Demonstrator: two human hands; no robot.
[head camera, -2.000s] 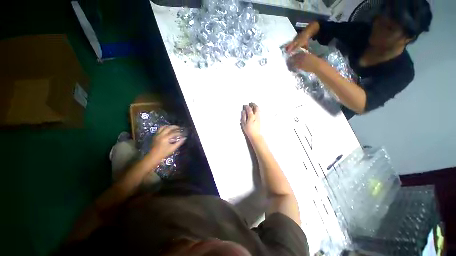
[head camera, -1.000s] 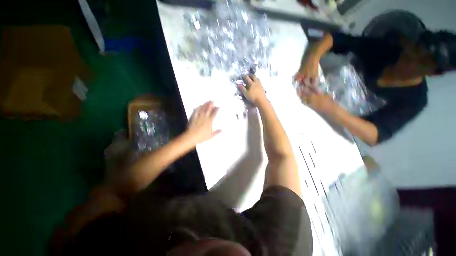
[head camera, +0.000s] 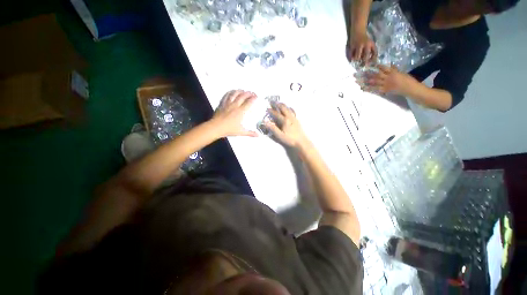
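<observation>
Small clear plastic pieces (head camera: 270, 102) lie on the white tabletop (head camera: 263, 164) between my hands. My right hand (head camera: 284, 125) has its fingers curled over some of them, at their right side. My left hand (head camera: 236, 113) is just left of them, palm down near the table's edge, fingers somewhat spread, with no piece visible in it. Several loose pieces (head camera: 268, 59) lie farther up the table, below the large heap (head camera: 231, 11). An open brown box (head camera: 143, 106) with clear pieces stands below the table edge, left of my left arm.
Another person's hands (head camera: 386, 79) work at a crinkled clear bag (head camera: 401, 40) across the table. A pen (head camera: 385, 143), clear trays (head camera: 425, 167), a dark gridded crate (head camera: 482, 199) and a dark bottle-like object (head camera: 425, 256) are at right. A large carton (head camera: 34, 75) is on the floor.
My left hand has moved from the box onto the table. My right hand has drawn back from the heap, with clear pieces now at its fingers. The view has shifted too.
</observation>
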